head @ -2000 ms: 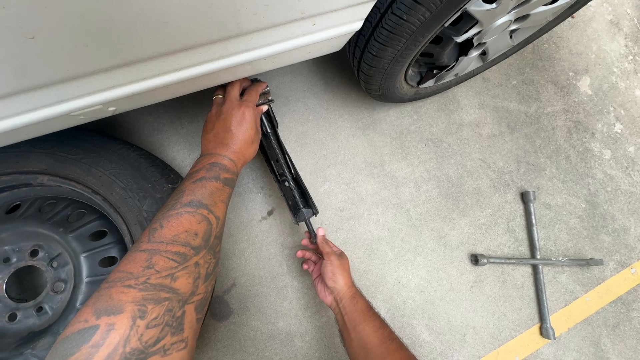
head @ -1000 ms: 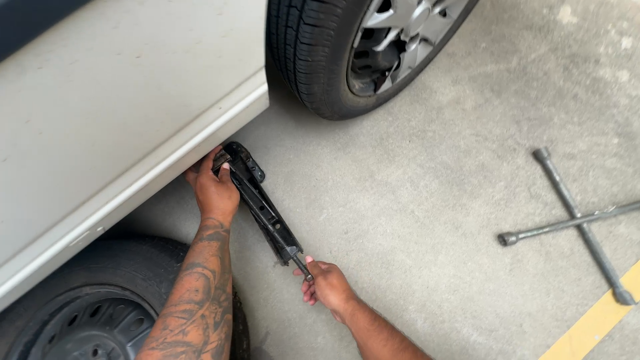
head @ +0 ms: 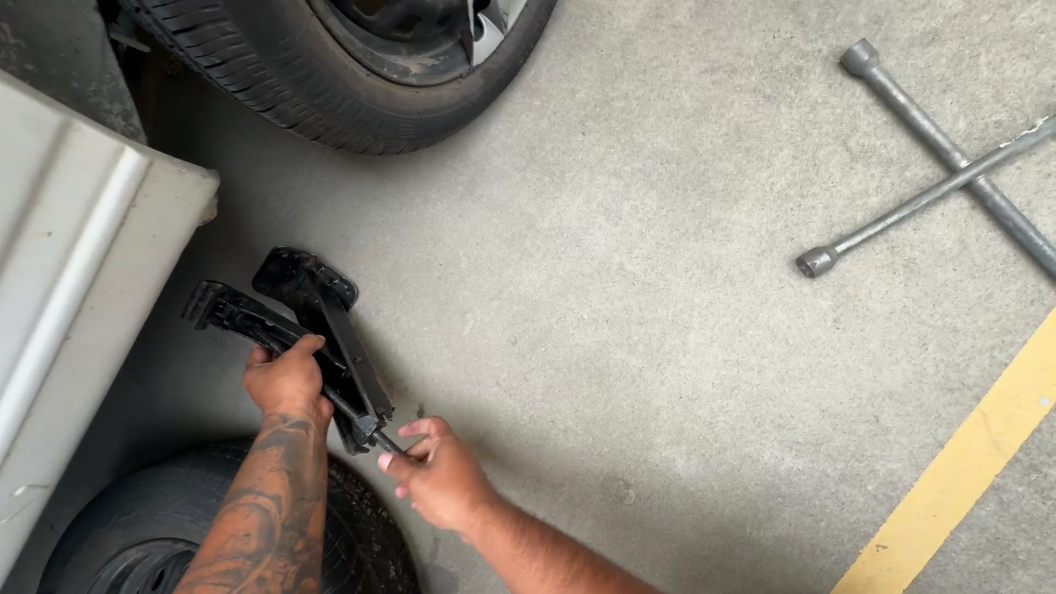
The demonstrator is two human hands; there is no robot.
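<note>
A black metal car jack (head: 351, 351) stands beside the light-coloured car's sill, its two arms spread into a narrow V with the flat base and the saddle end towards the upper left. My left hand (head: 289, 379) grips the arm that bears the saddle, near its middle. With thumb and fingers, my right hand (head: 437, 474) holds the end of the jack's threaded screw at the lower right. The jack is next to the car body, and its saddle does not appear to touch the sill.
The car's sill (head: 91, 239) runs along the left. Above is a mounted wheel (head: 371, 99); a loose wheel (head: 157, 511) lies at lower left, partly behind my left forearm. A four-way lug wrench (head: 949, 153) rests on the concrete at right, near a painted yellow line (head: 957, 462).
The jack's arms have spread apart. My left hand has shifted from the jack's far end to the middle of one arm. The view has moved considerably.
</note>
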